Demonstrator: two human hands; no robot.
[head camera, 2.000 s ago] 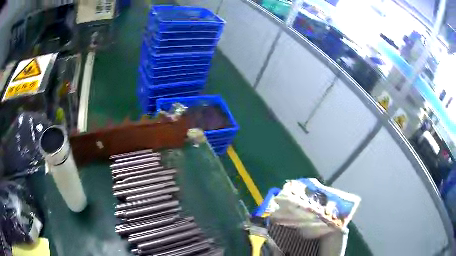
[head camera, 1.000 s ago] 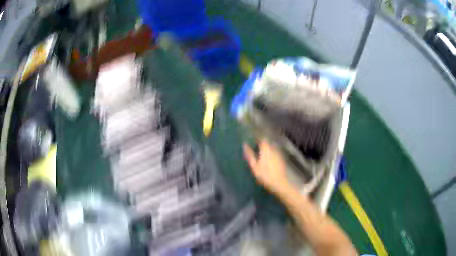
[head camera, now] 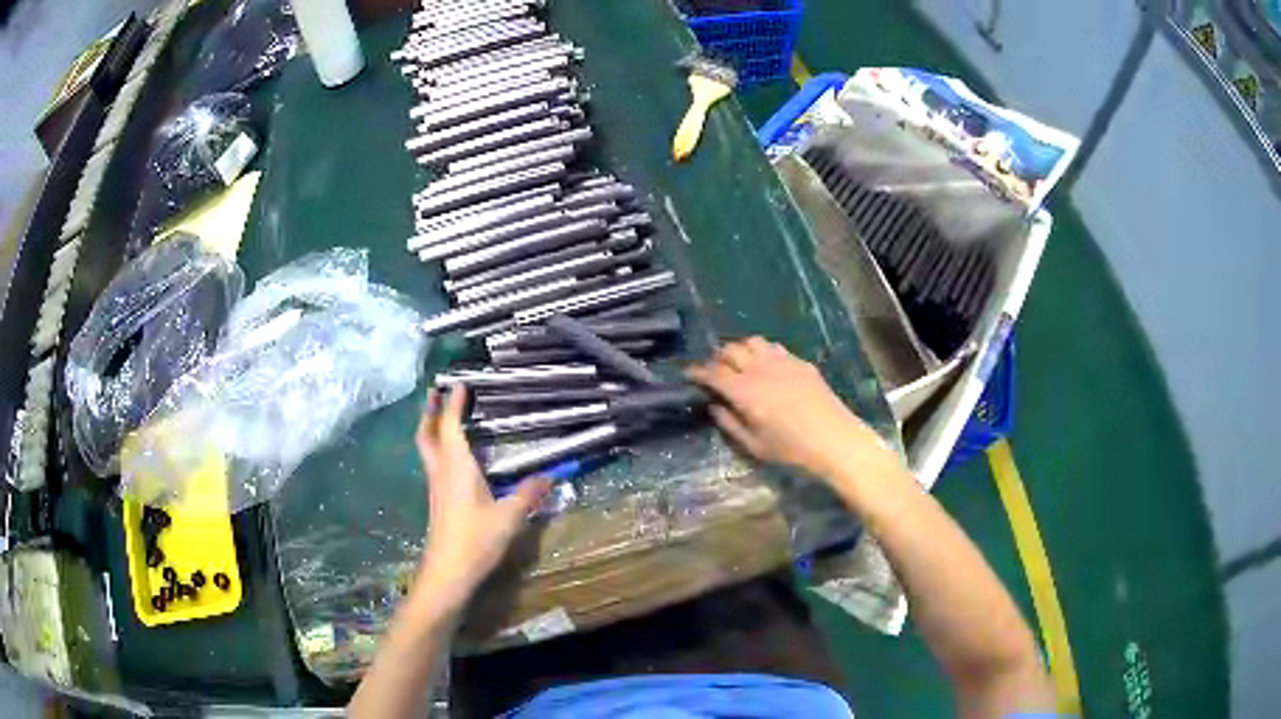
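Grey steel tubes (head camera: 492, 141) lie side by side in a long, uneven row on the green bench. At the near end several are darker, and one lies slanted across the others. My left hand (head camera: 464, 485) is at the left ends of the nearest tubes, thumb and fingers spread around them. My right hand (head camera: 773, 405) has its fingertips against the right ends of the dark tubes; whether it grips any is hidden. A thin blue thing (head camera: 555, 471) lies under or beside the nearest tubes.
Clear plastic bags (head camera: 302, 365) and a yellow tray (head camera: 211, 541) with small black parts are at left. A white bottle (head camera: 330, 40) stands beyond. A brush (head camera: 698, 106) lies near the right edge. A paper-lined blue basket (head camera: 1004, 379) with dark tubes is at right.
The view has swung down to the near bench. My right hand has moved from beside the lined basket to the near tubes. My left hand has come into view.
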